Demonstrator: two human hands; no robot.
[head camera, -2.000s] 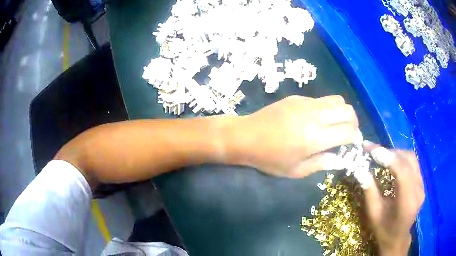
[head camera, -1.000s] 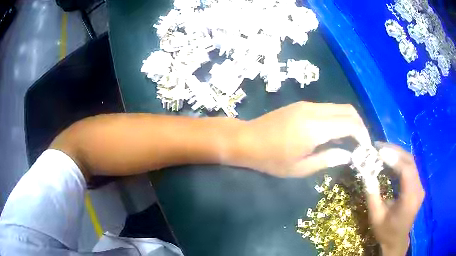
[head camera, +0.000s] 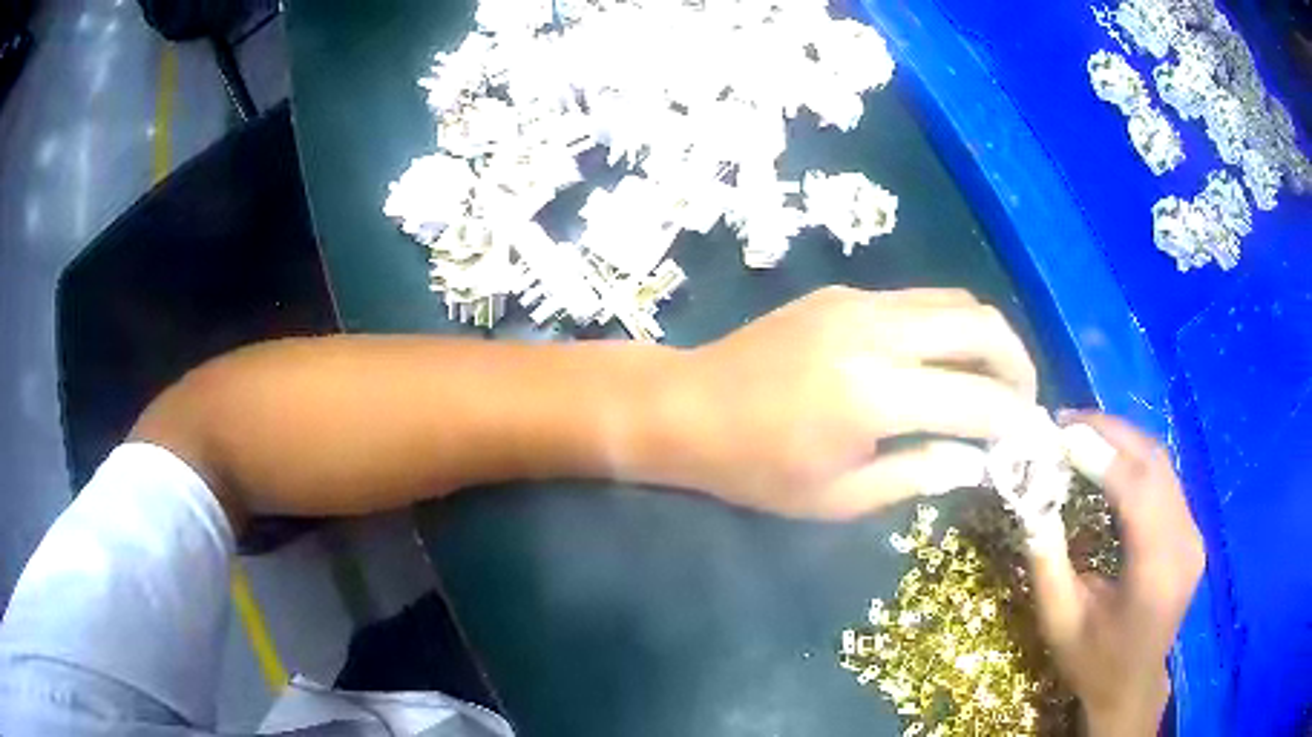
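Note:
A white plastic housing (head camera: 1027, 464) is held between both hands above the brass terminals. My left hand (head camera: 878, 403) reaches in from the left, its thumb and finger closed on the housing's left side. My right hand (head camera: 1130, 562) comes up from the lower right, its thumb and finger, with white coverings on the tips, at the housing's right and lower side. The heap of small brass terminals (head camera: 957, 634) lies below the housing, partly hidden by my right hand. The housing's details are washed out by glare.
A large heap of white housings (head camera: 691, 115) lies on the dark green mat (head camera: 648, 605). Grey-white pieces with metallic specks (head camera: 1216, 101) lie on the blue surface (head camera: 1065, 159) at the upper right. A black chair (head camera: 187, 259) stands left, over a grey floor with a yellow line.
My left fingers, spread wider around the housing one second ago, are now closer together on it. The housing has shifted slightly left. The whole view has also shifted a little.

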